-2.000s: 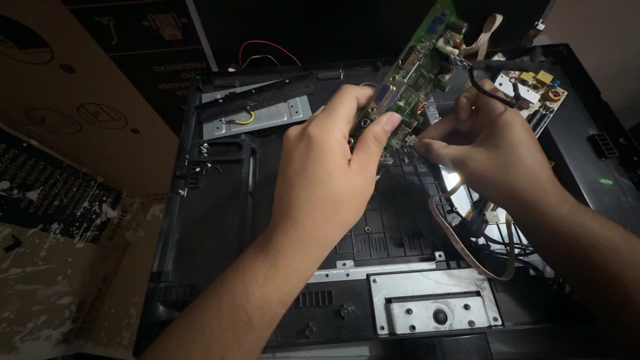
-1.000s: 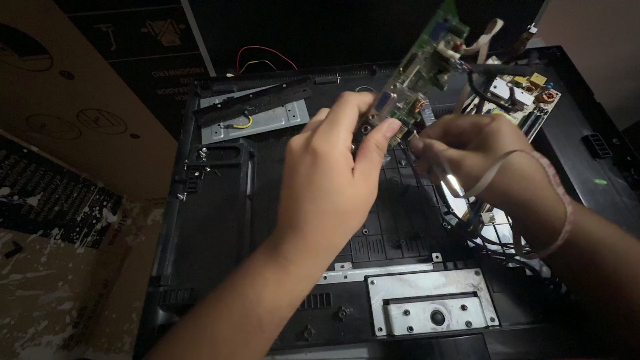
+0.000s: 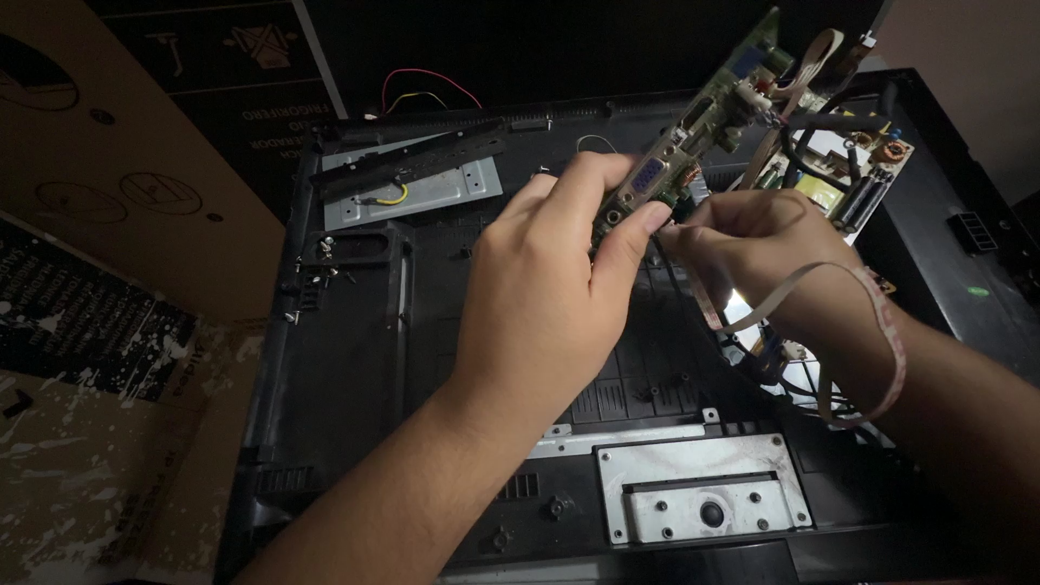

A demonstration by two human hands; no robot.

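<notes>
My left hand (image 3: 561,276) grips the lower end of a green circuit board (image 3: 707,122), which stands tilted above a black plastic back cover (image 3: 455,325). A blue VGA port shows on the board's metal edge. The fingers of my right hand (image 3: 764,244) pinch something small at the board's lower right edge, likely a cable's connector; the fingertips hide most of it. A flat ribbon cable (image 3: 780,296) loops from beneath that hand around the right wrist. Black cables and another flat cable hang at the board's upper right. Behind them is a power supply board (image 3: 877,171) with coils and capacitors.
Loose screws (image 3: 325,252) lie at the cover's left. A grey metal plate (image 3: 471,183) with a black bracket sits at the back left, and a metal mounting plate (image 3: 699,487) at the front. A printed cardboard box (image 3: 162,146) stands left; a red wire (image 3: 431,71) lies behind.
The flat ribbon cable, lower and beside my right wrist two seconds ago, now loops over it. My right hand stays by the board's lower edge; my left hand keeps its grip.
</notes>
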